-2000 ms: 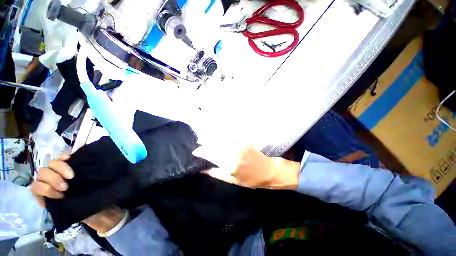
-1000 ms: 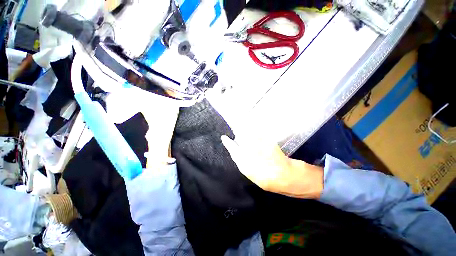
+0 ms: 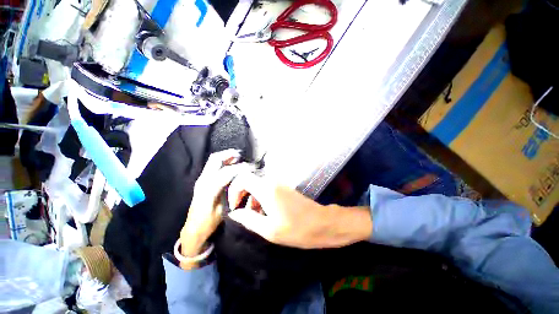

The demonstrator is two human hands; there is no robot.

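Note:
A black garment piece (image 3: 156, 178) lies over the lap and the table's edge. Its ribbed dark grey band (image 3: 229, 131) reaches up to the presser foot and needle area (image 3: 211, 87). My left hand (image 3: 207, 195) has its fingertips on the lower end of the band, thumb and fingers close together. My right hand (image 3: 279, 211) is right beside it, its fingers curled and pinching the cloth edge. The cloth between the hands is partly hidden by the fingers. The sewing machine (image 3: 110, 30) stands at the upper left.
Red-handled scissors (image 3: 306, 34) lie right of the needle. A blue-ended curved tube (image 3: 107, 160) hangs left of the work. A ruler strip (image 3: 392, 98) runs along the table edge. A cardboard box (image 3: 484, 122) stands at right, a tan cone (image 3: 95, 264) at lower left.
The cloth has moved from the lap to the needle area. My left hand has drawn back from near the needle to the band's lower end. My right hand has moved left, beside it.

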